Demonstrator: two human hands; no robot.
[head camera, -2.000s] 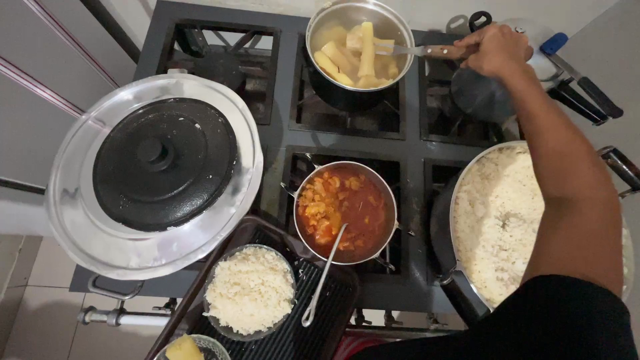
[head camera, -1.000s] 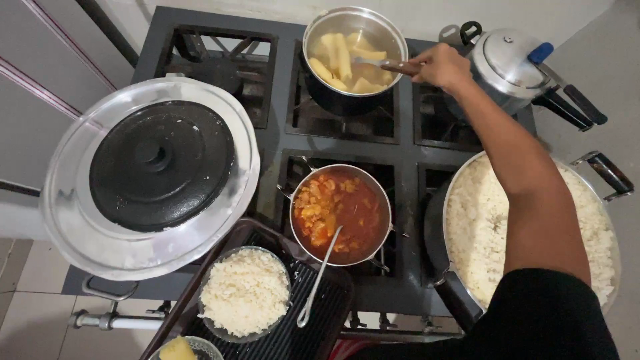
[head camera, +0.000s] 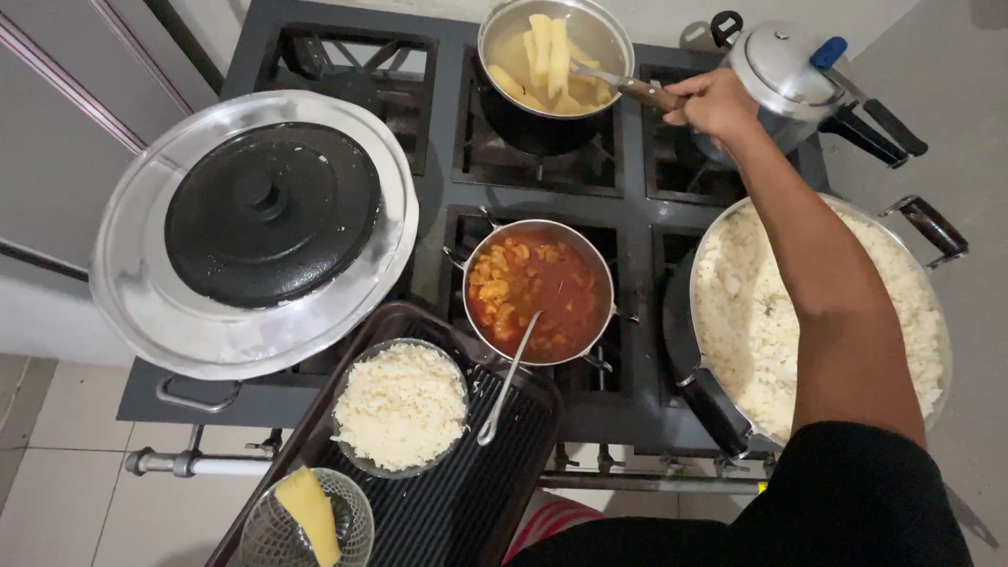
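Note:
My right hand (head camera: 713, 102) grips the wooden handle of a metal utensil (head camera: 642, 90), probably a fork, whose far end is among pale yellow pieces of what looks like cassava (head camera: 551, 59) in a pot of liquid (head camera: 630, 47) at the top. Some pieces stand up above the liquid. My left hand is out of view. A ridged black tray (head camera: 441, 512) at the lower middle bears a bowl of white rice (head camera: 402, 405) and a glass bowl (head camera: 358, 504) with one yellow piece (head camera: 309, 512). A spoon (head camera: 508, 386) leans out of a pot of red stew (head camera: 602, 276).
The gas stove (head camera: 638, 205) lies below. A large pot of rice (head camera: 701, 331) is under my right forearm, with a pressure cooker (head camera: 787, 71) behind it. At left, a black lid (head camera: 272, 220) lies on a big round metal lid or tray (head camera: 130, 260).
Compared with one second ago, yellow pieces now stand higher in the top pot, gathered at the utensil. My right hand still holds its handle.

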